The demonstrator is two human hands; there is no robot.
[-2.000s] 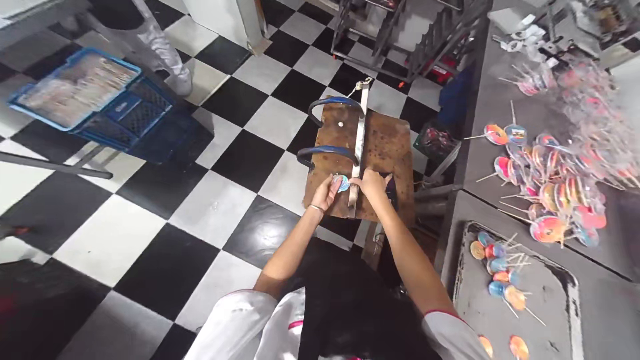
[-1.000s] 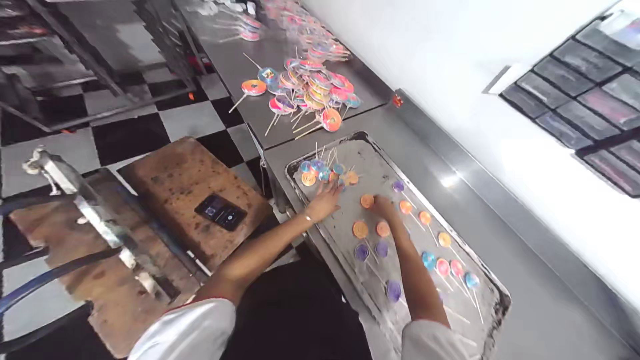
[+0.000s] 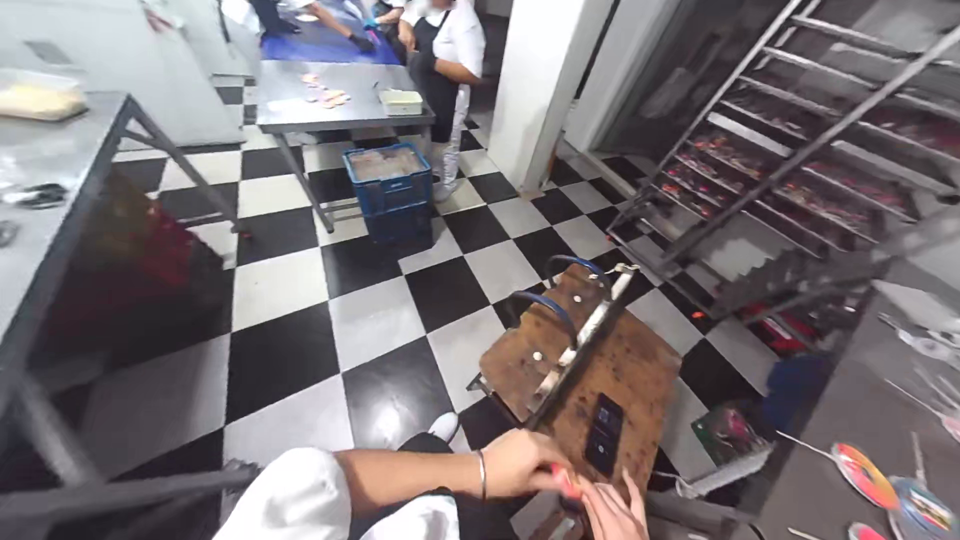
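Observation:
At the bottom, my left hand [image 3: 525, 461], with a bracelet at its wrist, has its fingers closed on a small red and orange item, partly hidden and blurred. My right hand [image 3: 616, 508] touches the same item from the right with its fingers extended; whether it grips is unclear. Just beyond my hands stands a stained wooden board [image 3: 637, 367] with a long metal bar [image 3: 589, 326] and blue curved hoses [image 3: 551, 304]. A black phone [image 3: 604, 435] lies on the board. At the lower right, round lollipops [image 3: 865, 474] on sticks lie on a grey counter [image 3: 832, 450].
Two people stand by a metal table [image 3: 337, 116] at the back. Beneath its right end is a stack of blue crates [image 3: 394, 214]. A metal rack [image 3: 787, 135] holding trays rises at the right. Another steel table [image 3: 45, 217] stands at the left.
The view has swung far left, from the lollipop tray back to the wooden board. My hands, apart over the tray a second ago, are now together at the board's near edge.

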